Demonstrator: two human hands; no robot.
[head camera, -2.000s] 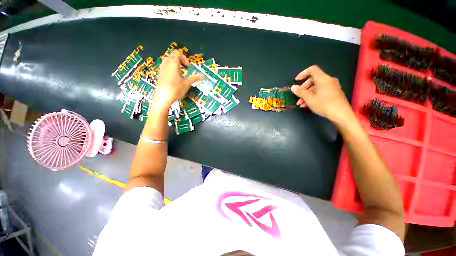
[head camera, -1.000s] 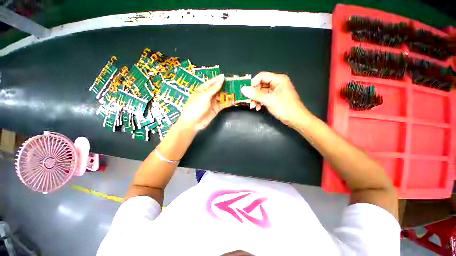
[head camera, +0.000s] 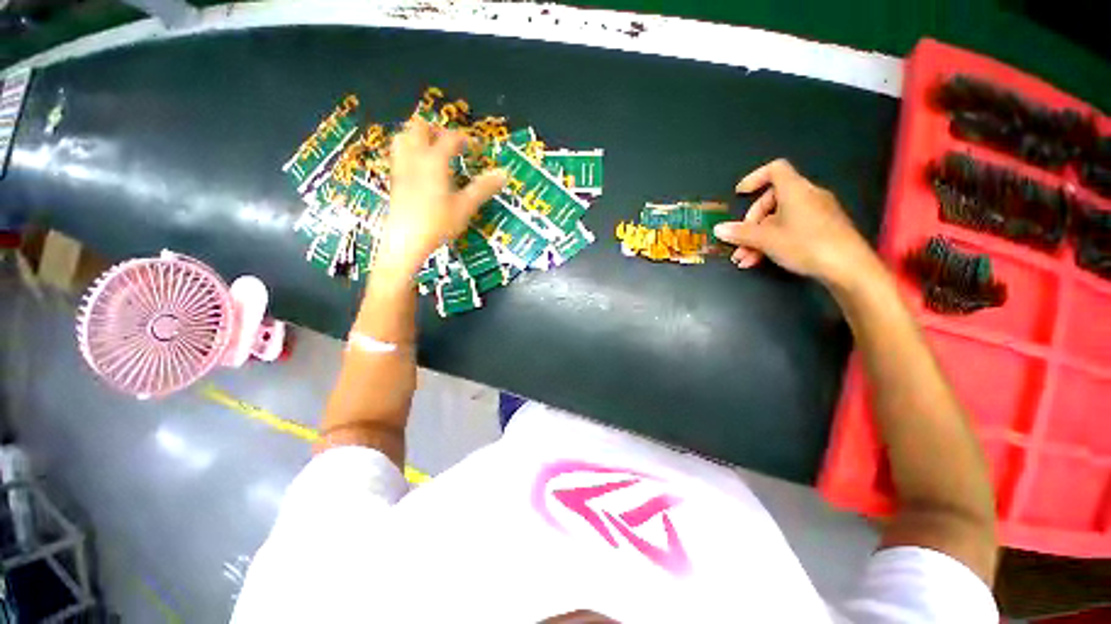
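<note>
A loose pile of green circuit boards (head camera: 536, 189) with orange flex tails lies on the dark bench, left of centre. My left hand (head camera: 433, 195) is over the pile with its fingers on or just above the boards; whether it grips one is hidden. A gathered stack of boards (head camera: 670, 232) lies to the right of the pile, orange tails towards me. My right hand (head camera: 786, 226) is at the stack's right end, thumb and fingers curled at its edge; I cannot tell if it grips the stack.
A red compartment tray (head camera: 962, 366) stands at the right, with dark boards (head camera: 999, 201) packed in its upper pockets. A pink fan (head camera: 165, 326) is at the lower left, beside the bench (head camera: 585, 329). A pale strip (head camera: 731, 51) edges the bench's far side.
One second ago both hands held a board together between pile and tray. Now they are apart: my left hand is back over the pile, my right hand beside the stack on the bench.
</note>
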